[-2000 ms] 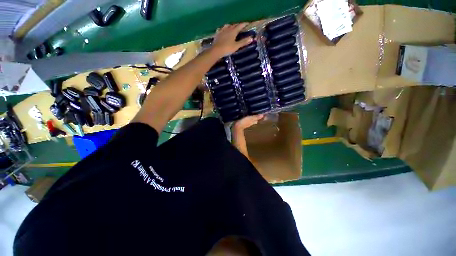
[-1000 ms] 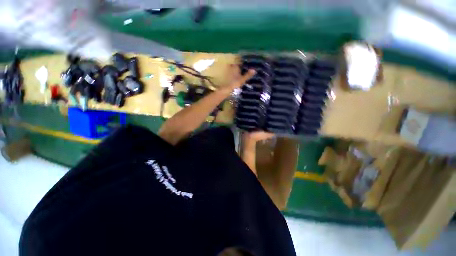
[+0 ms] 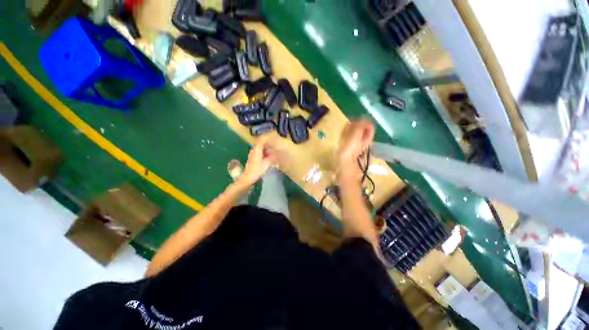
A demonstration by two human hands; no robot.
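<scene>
Black moulded units (image 3: 274,103) lie in a loose heap on the cardboard-covered bench. My left hand (image 3: 260,161) is over the bench's near edge, just below the heap, blurred with fingers drawn together. My right hand (image 3: 356,138) is over the bench to the right of the heap, fingers curled and blurred. I cannot tell if either hand holds anything small. A clear tray filled with rows of black units (image 3: 413,229) lies on the bench beside my right forearm, which hides its left edge.
A blue stool (image 3: 74,61) stands at upper left. Open cartons (image 3: 111,222) are on the floor at left. Dark cables (image 3: 367,174) lie near my right wrist. The green conveyor (image 3: 342,51) runs along the bench's far side, with a grey bar (image 3: 452,169) crossing at right.
Both hands have let go of the filled tray, which now lies on the bench. The view has turned toward the heap, and my hands are apart near it.
</scene>
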